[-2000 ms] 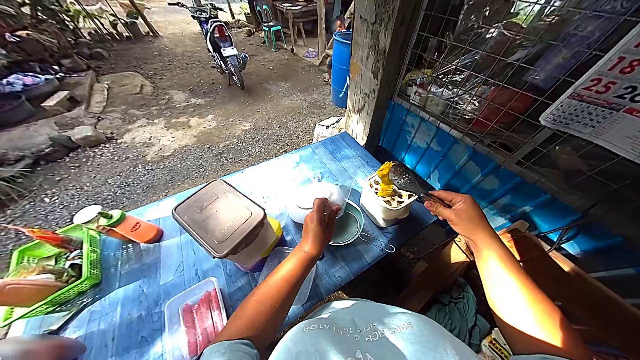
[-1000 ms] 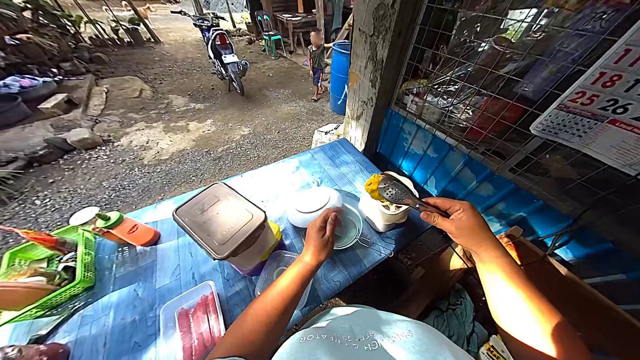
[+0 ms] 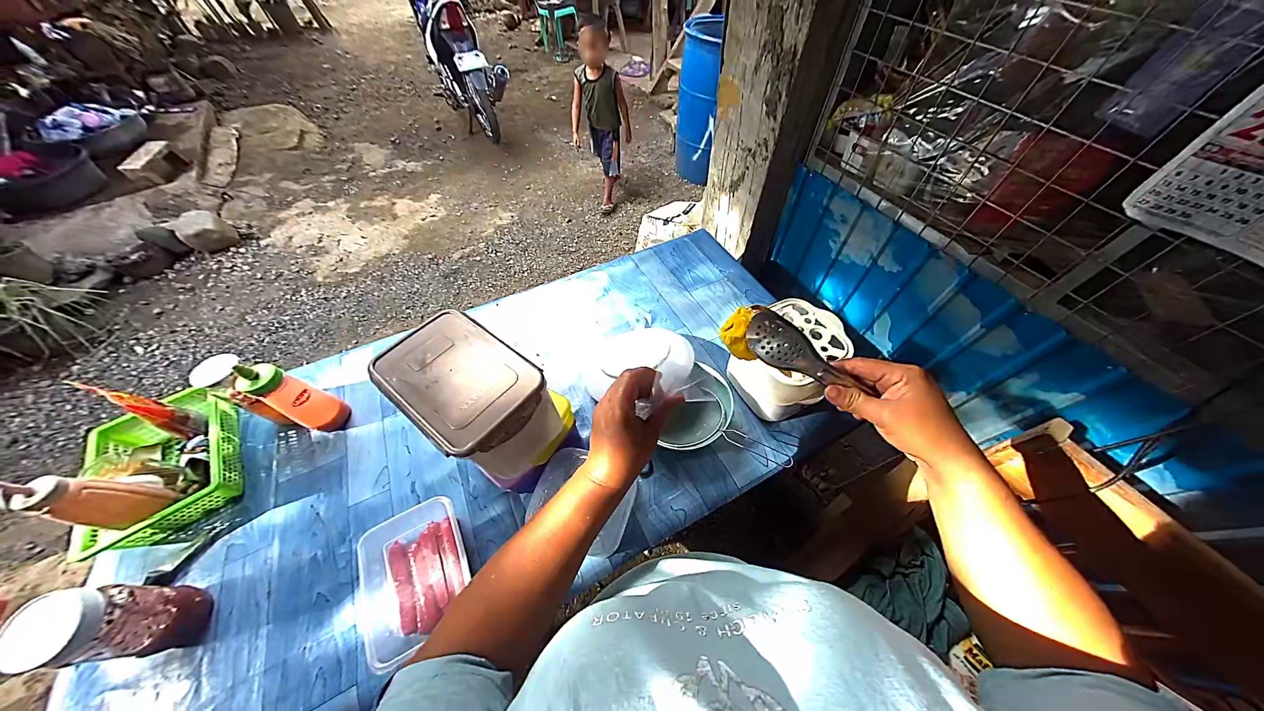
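Observation:
My right hand [image 3: 894, 400] grips the handle of a dark slotted spoon [image 3: 785, 346], whose bowl is up against a yellow lump [image 3: 737, 334]. Spoon and lump are over a white container with a perforated top [image 3: 775, 390]. My left hand [image 3: 629, 420] is on the near side of a white rounded bowl or lid [image 3: 647, 357], its fingers bent at the rim. Just right of that hand stands a pale green bowl [image 3: 696, 420] with a wire-handled tool [image 3: 755, 444] beside it. A clear plastic container [image 3: 602, 513] lies partly under my left forearm.
On the blue table [image 3: 316, 553] stand a lidded tub [image 3: 459, 380], a box of red sausages [image 3: 370, 583], a green basket [image 3: 227, 454], orange bottles [image 3: 301, 400] and a jar [image 3: 148, 617]. A wooden post [image 3: 770, 128] rises behind. A person [image 3: 600, 109] is on the ground beyond, near a motorcycle [image 3: 464, 69].
The yellow lump, earlier on the perforated top, now shows at the spoon's tip, over its left edge. The person beyond the table has come closer.

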